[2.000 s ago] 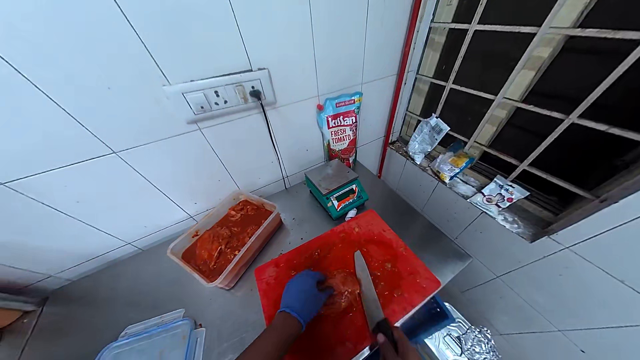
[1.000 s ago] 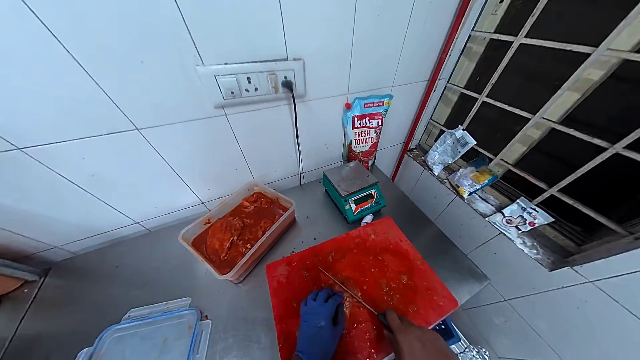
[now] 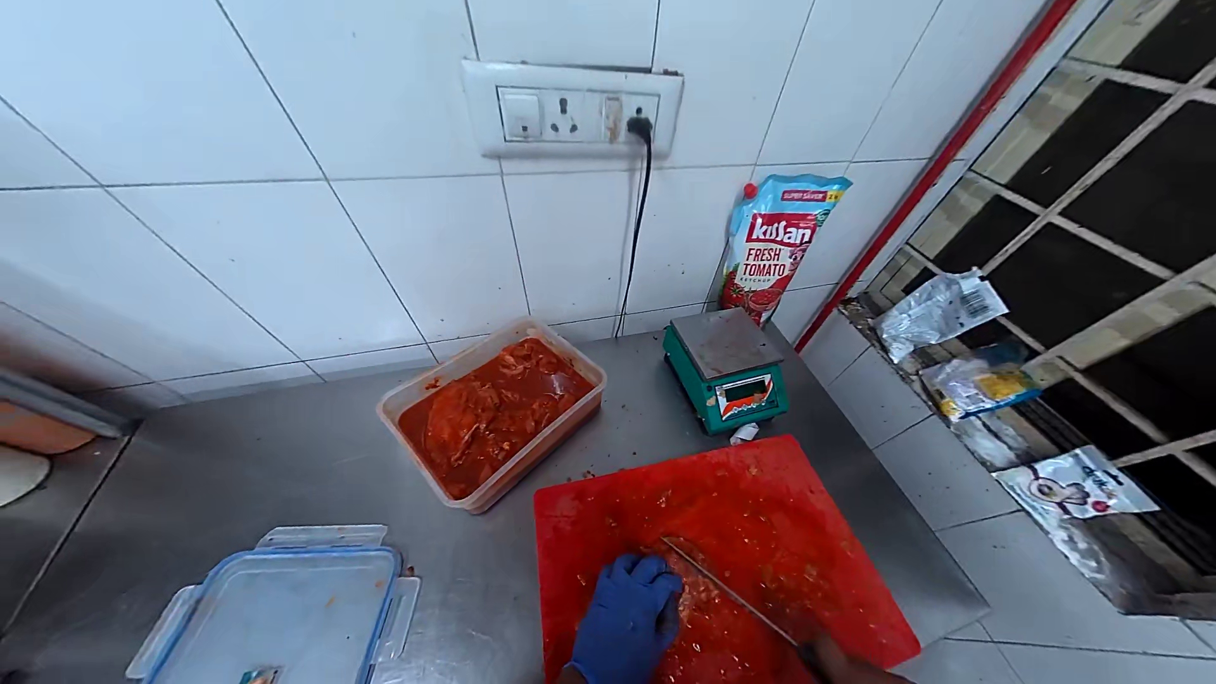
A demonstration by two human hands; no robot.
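On the red cutting board [image 3: 760,513], my left hand [image 3: 627,617] in a blue glove presses on a piece of red-marinated meat [image 3: 698,594], its fingers curled over the left side. My bare right hand [image 3: 841,660], partly cut off by the lower frame edge, grips the dark handle of a kitchen knife [image 3: 731,596]. The blade lies just right of my gloved fingertips, its tip pointing up and left, over the meat. Red marinade and small bits cover the board. To the upper left stands a plastic container [image 3: 560,437] of marinated meat in red sauce.
A green weighing scale [image 3: 727,366] stands behind the board, with a ketchup pouch [image 3: 774,247] against the wall. A clear container lid with a blue seal [image 3: 294,598] lies at lower left on the steel counter [image 3: 475,589]. Opened packets [image 3: 940,313] lie on the window ledge at right.
The knife blade has turned from pointing steeply up to lying diagonally toward the upper left. My left hand has shifted on the meat, its fingers now curled beside the blade.
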